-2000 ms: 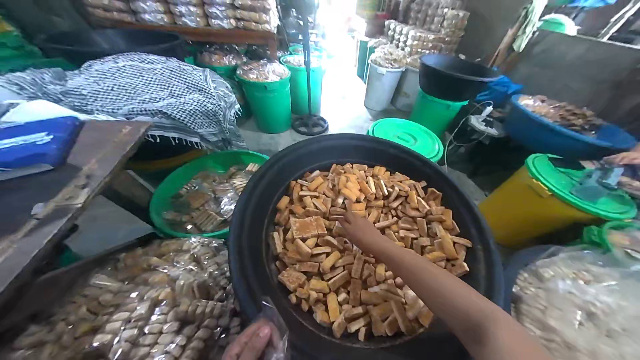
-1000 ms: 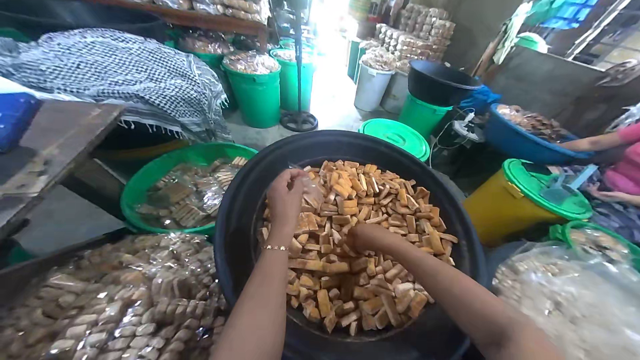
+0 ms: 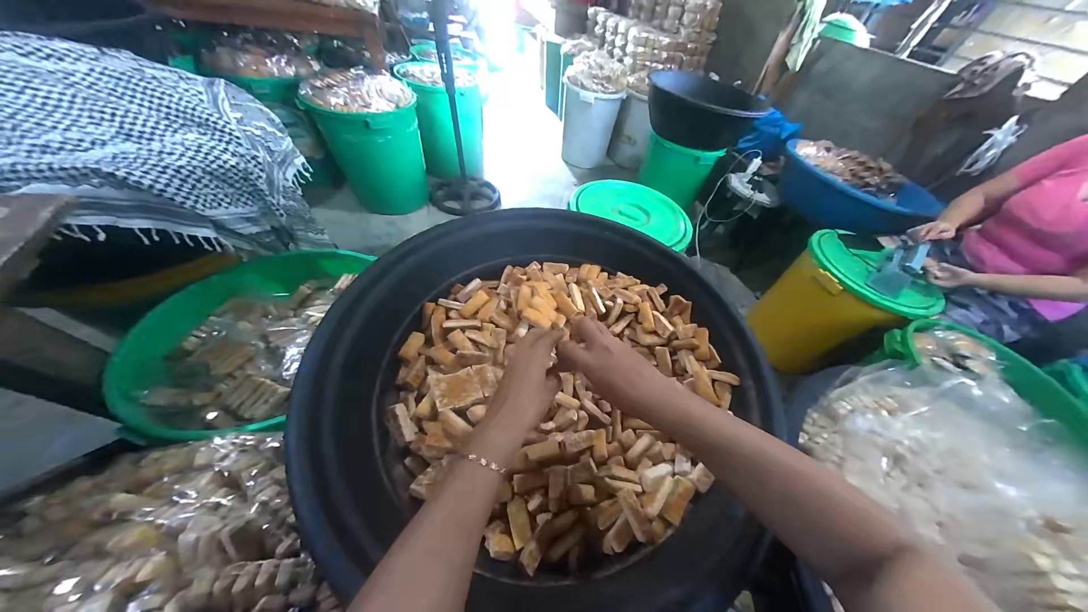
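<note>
A wide black plastic basin (image 3: 340, 340) holds a heap of golden-brown rectangular biscuit pieces (image 3: 552, 476). My left hand (image 3: 531, 365), with a thin bracelet at the wrist, is over the middle of the heap. My right hand (image 3: 599, 353) meets it from the right, the fingertips of both close together above the pieces. What lies between the fingers is hidden, so their hold cannot be made out. A larger square piece (image 3: 457, 388) lies just left of my left hand.
A green basin (image 3: 136, 365) with bagged pieces stands left; packed clear bags (image 3: 153, 527) lie lower left, more bags (image 3: 943, 476) right. Beyond are a green lid (image 3: 631, 212) and a yellow bin (image 3: 790, 306). At right a person in pink (image 3: 1028, 221) handles something on its lid.
My left hand has moved from the near rim, where it held a clear plastic bag two seconds ago, to the heap's middle beside my right hand. The person at right has come further into view.
</note>
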